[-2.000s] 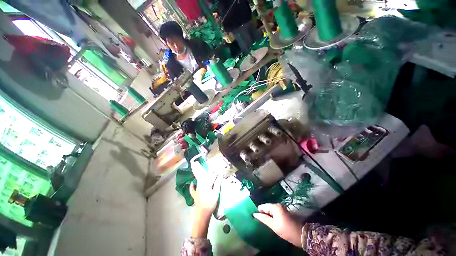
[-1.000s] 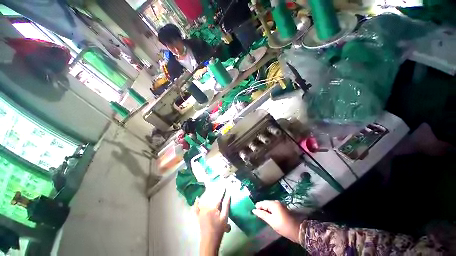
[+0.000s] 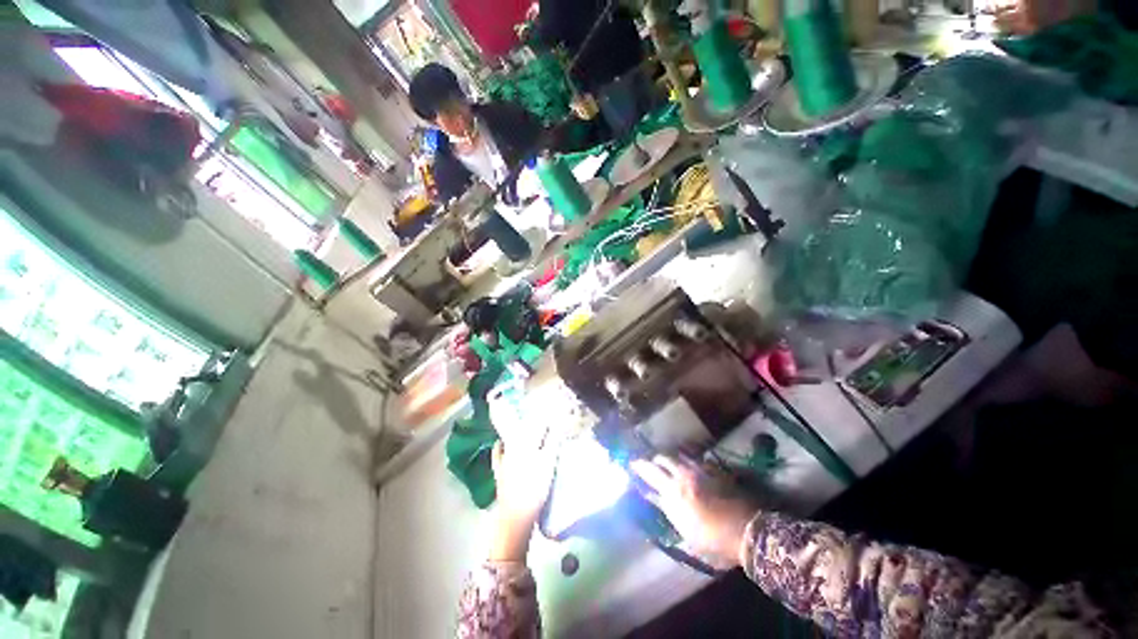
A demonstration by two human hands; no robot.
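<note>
The grey-brown overlock machine (image 3: 649, 362) with its row of round knobs stands on the white table (image 3: 418, 549). My left hand (image 3: 518, 481) lies at the needle area, bleached by the lamp glare, so its fingers and any grip are unclear. My right hand (image 3: 693, 499) is right of it, at the machine's front edge, fingertips at the glare. A dark strip of cloth (image 3: 668, 537) shows beside and under my right hand; whether I grip it is unclear. Crumpled green pieces (image 3: 472, 459) lie left of my left hand.
A clear greenish plastic bag (image 3: 874, 237) lies behind and right of the machine. A dark card-like thing (image 3: 909, 365) and a pink-red ring (image 3: 776, 366) lie on the table. Green thread cones (image 3: 817, 63) stand behind. A person (image 3: 481, 137) sits at another machine.
My right hand has moved up toward the machine. The green panel between my hands no longer shows clearly under stronger glare. My left hand has shifted up toward the needle area.
</note>
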